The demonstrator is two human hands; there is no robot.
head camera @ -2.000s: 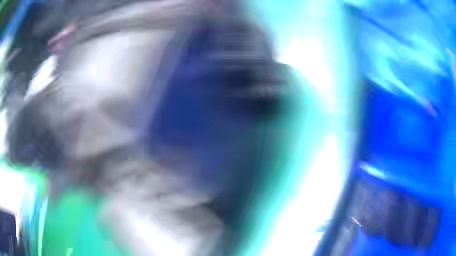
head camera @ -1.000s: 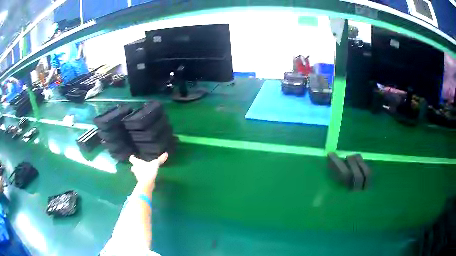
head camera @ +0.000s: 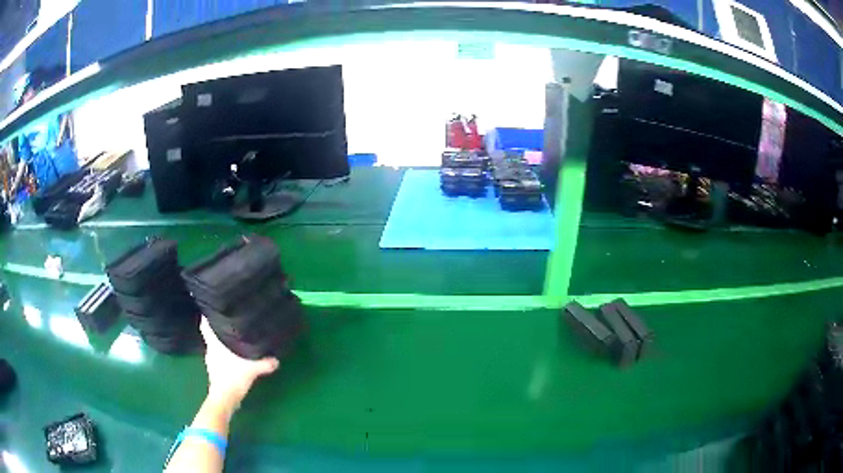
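My left hand [head camera: 231, 368] reaches in from the lower left, with a blue band at the wrist. It grips the near lower side of a stack of black housings [head camera: 242, 291], fingers on the left side and thumb at the lower right. The stack leans a little and is slightly blurred. A second stack of black housings [head camera: 152, 294] stands just left of it. The far fingers are hidden by the stack. My right hand is not in view.
A few loose black housings [head camera: 617, 331] stand at the right. Flat black pieces [head camera: 96, 305] lie left of the stacks. Behind are a monitor [head camera: 268, 125], a blue mat [head camera: 462, 222] with black units, and a green post [head camera: 566, 231]. A dark ridged mass is at the lower right.
The view has shifted, so the bench things sit further left and lower. The gap between the two stacks is wider, and the gripped stack leans more. My thumb is lower on it.
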